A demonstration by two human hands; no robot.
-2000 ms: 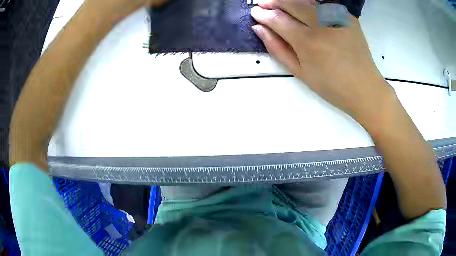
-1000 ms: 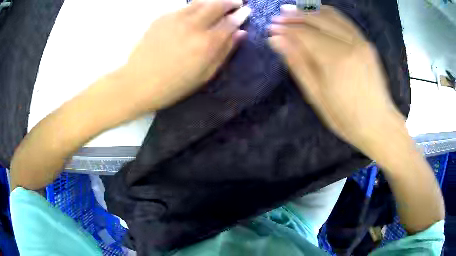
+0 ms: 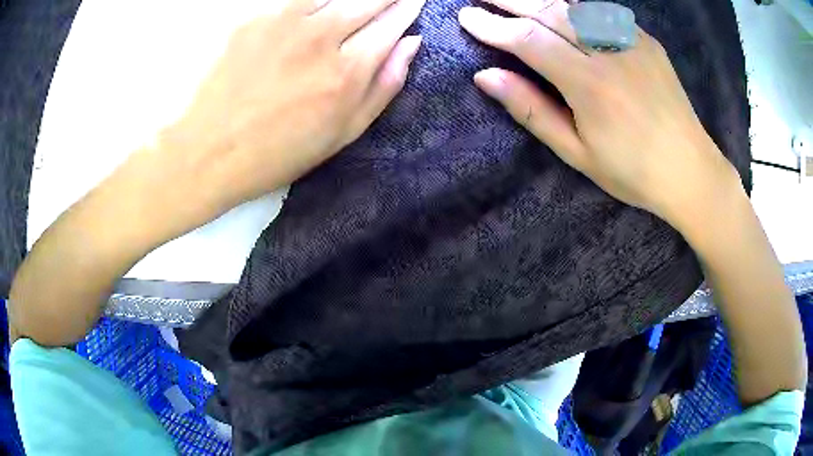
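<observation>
A large black garment panel (image 3: 428, 240) with a faint pattern lies over the white table and hangs over its front edge onto the lap. My left hand (image 3: 303, 80) lies flat at the panel's upper left edge, its fingertips cut off by the top of the picture. My right hand (image 3: 597, 98) rests flat on the panel at upper right, fingers spread, thumb below. A translucent grey round part (image 3: 603, 25) shows over the back of my right hand. The presser foot and needle are not in view.
The white table (image 3: 214, 245) has a ruler strip (image 3: 160, 308) along its front edge. Blue baskets (image 3: 134, 356) stand below at left and right. Dark cloth (image 3: 27, 116) lies at the far left. White machine parts show at upper right.
A small panel edge lay at the top two seconds ago; now a large panel covers the table's middle and lap. Since one second ago, the cloth has spread slightly right and my left hand has shifted slightly.
</observation>
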